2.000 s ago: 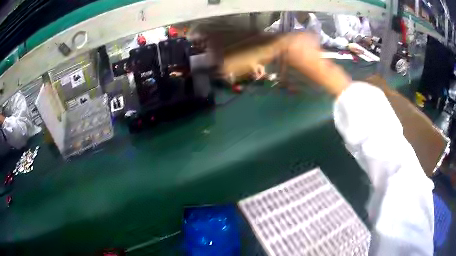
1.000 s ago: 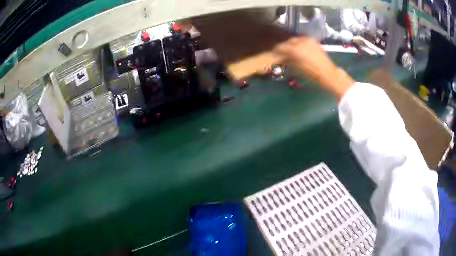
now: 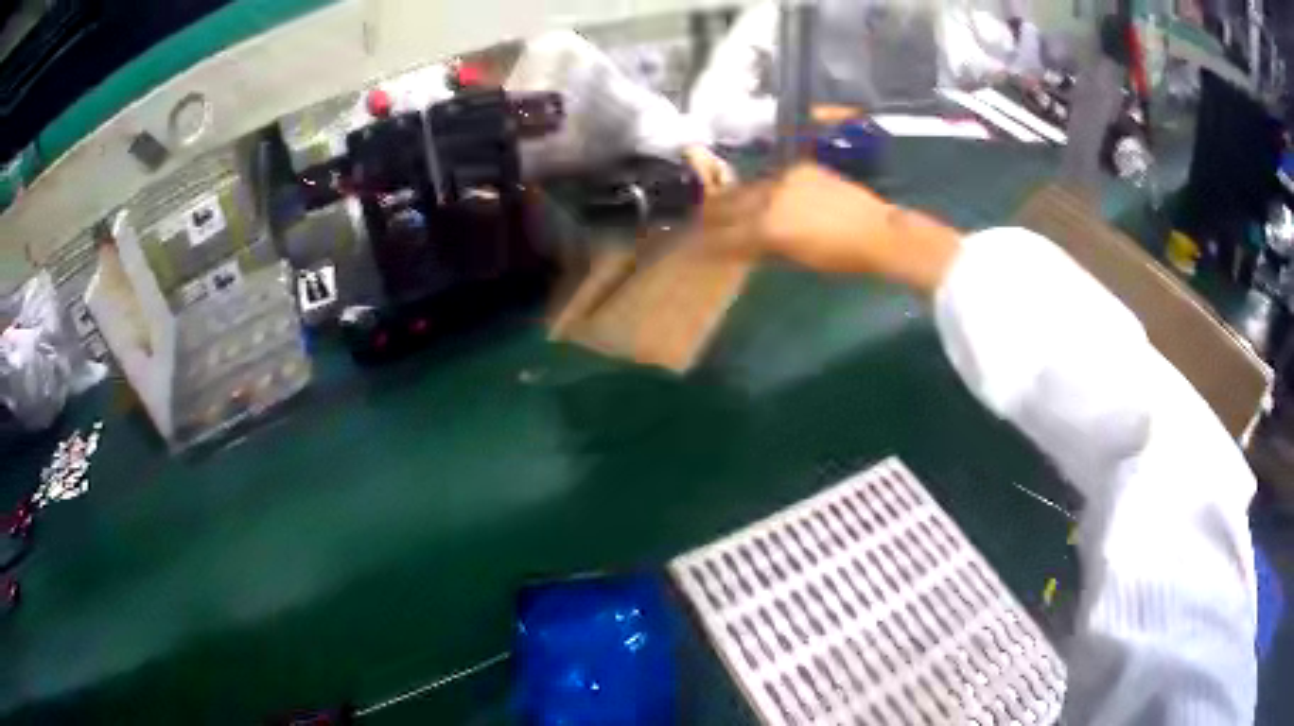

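My right hand (image 3: pixel 837 227), bare and blurred, reaches out over the far side of the bench and grips the right end of a brown cardboard piece (image 3: pixel 660 305). The cardboard is tilted and blurred, beside the black fixture. A dark thing shows over its far part; I cannot tell what it is. My left hand is not in the picture. A white slotted parts sheet (image 3: pixel 866 603) with rows of dark slots lies flat nearest me, cut off by the lower edge. A shiny blue bin (image 3: pixel 593 652) stands just left of it.
A black fixture (image 3: pixel 440 213) and a clear compartment box (image 3: pixel 234 355) stand at the back left. Small pale parts (image 3: pixel 68 465) lie at far left. A carton (image 3: pixel 1164 319) stands at the right. A pale overhead rail (image 3: pixel 312 71) crosses the top. People in white sleeves (image 3: pixel 603 99) are opposite.
The cardboard has come down and nearer from the far side, with my right hand still on it. A white sleeve and a person's hand now show behind it.
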